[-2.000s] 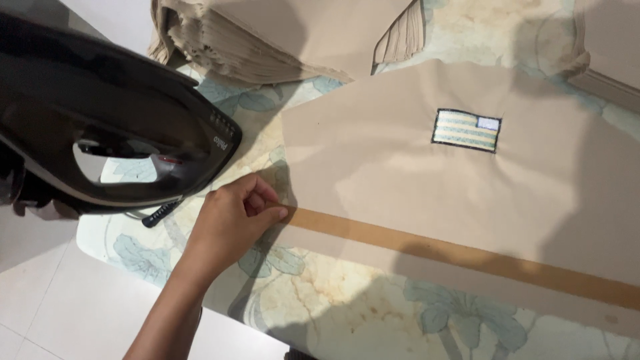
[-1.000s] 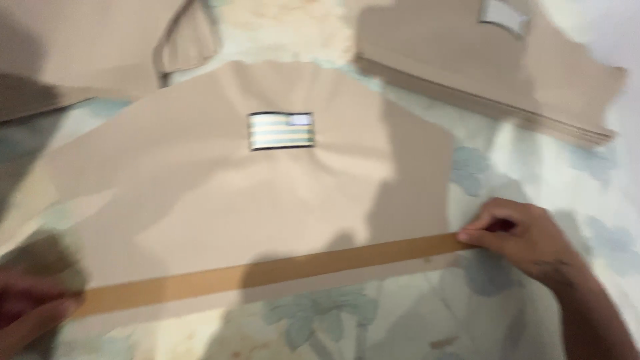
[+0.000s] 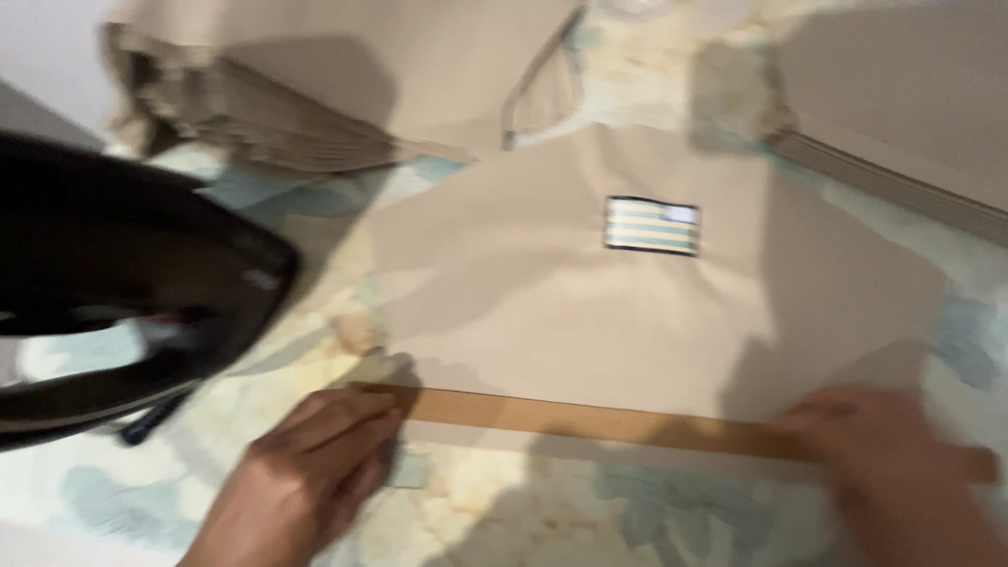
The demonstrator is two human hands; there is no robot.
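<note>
A beige fabric panel lies on the floral-patterned cover, with a striped flag patch on its upper middle. Along its lower edge runs a flat tan strip, a narrow band of fabric showing below it. My left hand has its fingers on the strip's left end, the fingertips bent together over it. At the strip's right part is my right hand, blurred, its fingers over the strip; its exact hold cannot be told.
A black clothes iron stands close at the left, its tip toward the panel. Stacks of beige fabric pieces lie at the upper left and upper right. The floral cover shows along the front.
The view has swung right and back left. My right hand, out of view two seconds ago, is now at the strip's right part. My left hand stays at the left end.
</note>
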